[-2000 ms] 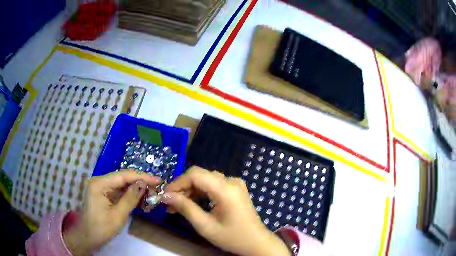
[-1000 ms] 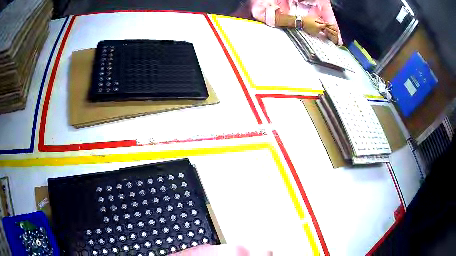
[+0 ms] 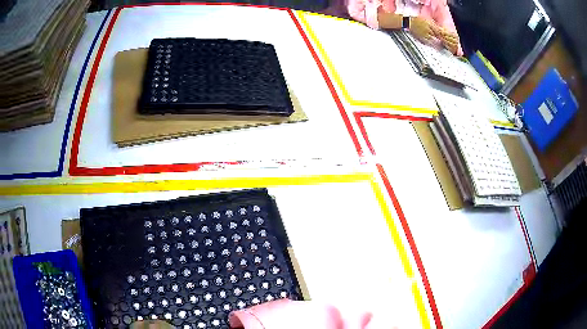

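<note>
The black blister tray (image 3: 112, 244) lies at the bottom centre, with rows of silver round tops in its pockets. The blue parts bin (image 3: 26, 286) stands against its left side, holding a heap of shiny metal collars (image 3: 63, 295) and a green label. A pink sleeve (image 3: 277, 315), apparently of my right arm, lies over the tray's front edge. A skin-coloured sliver of a hand (image 3: 151, 325) shows at the bottom edge, left of the sleeve; whose hand and what it holds cannot be told. My left hand is not identifiable in view.
The slotted board (image 3: 11, 257) is cut off at the left edge. A second black tray (image 3: 219, 77) lies on cardboard (image 3: 125, 96) farther back. Stacked boards (image 3: 38, 71) stand far left. Another white board stack (image 3: 479, 154) is at right. A person's hands (image 3: 434, 32) are at the back right.
Two seconds ago both hands worked a small part over the bin. The view has since swung right, leaving them almost wholly below the picture. In the last second the scene shifted slightly right and up.
</note>
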